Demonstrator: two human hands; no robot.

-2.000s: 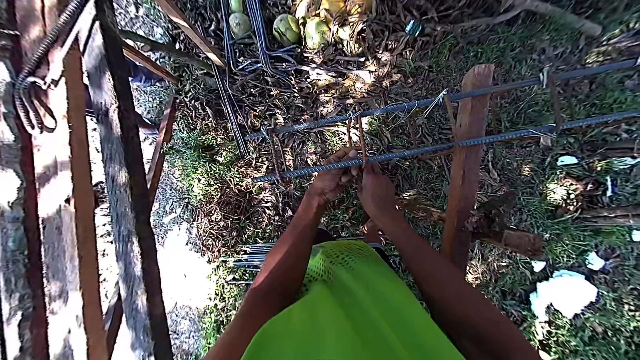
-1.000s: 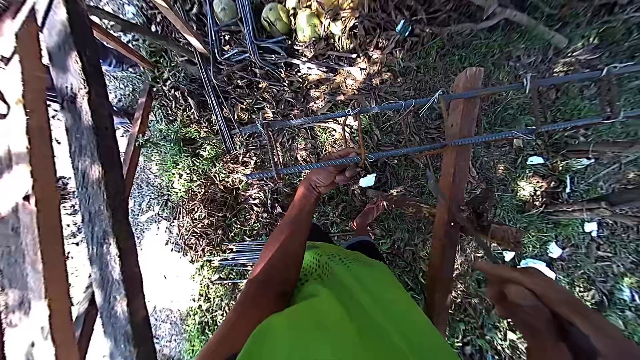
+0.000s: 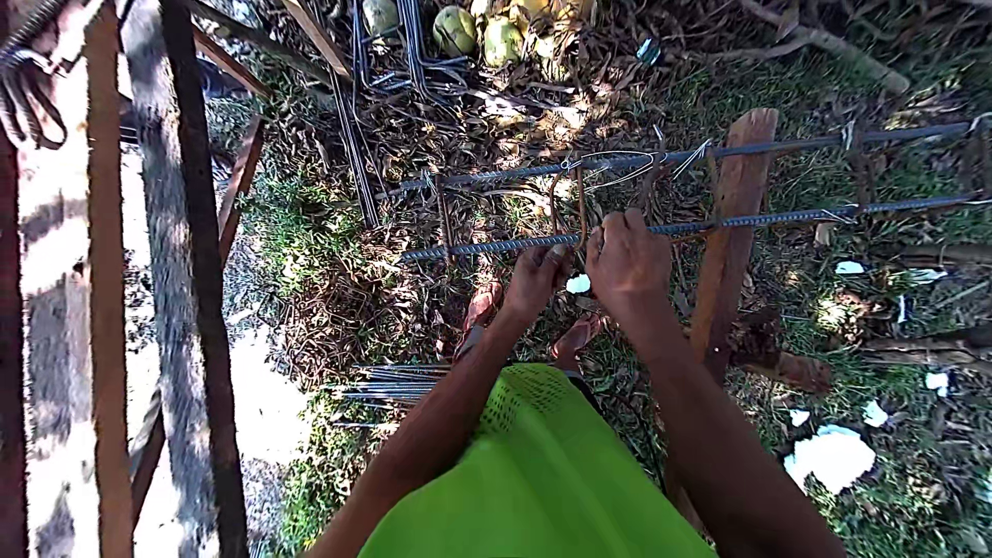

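My left hand [image 3: 536,280] is closed at the near steel reinforcing bar [image 3: 496,246], beside a rusty bent stirrup [image 3: 582,205]. Just right of the stirrup, my right hand [image 3: 629,256] is closed over the same bar. What lies between the fingers of either hand is too small to tell. The far reinforcing bar [image 3: 496,177] runs roughly parallel, with thin tie wire [image 3: 690,157] looped and sticking out along it. Another stirrup [image 3: 444,217] spans the two bars near their left end.
A wooden post [image 3: 725,271] crosses the bars at right. Tall boards [image 3: 178,271] stand at left. Cut steel bars [image 3: 395,385] lie near my feet, bent bars [image 3: 415,54] and green coconuts [image 3: 455,31] beyond. White scraps [image 3: 833,459] lie on the grass.
My right hand was at the near bar beside the left, moved away to the lower right, and is now back at the bar. My left hand has stayed by the stirrup.
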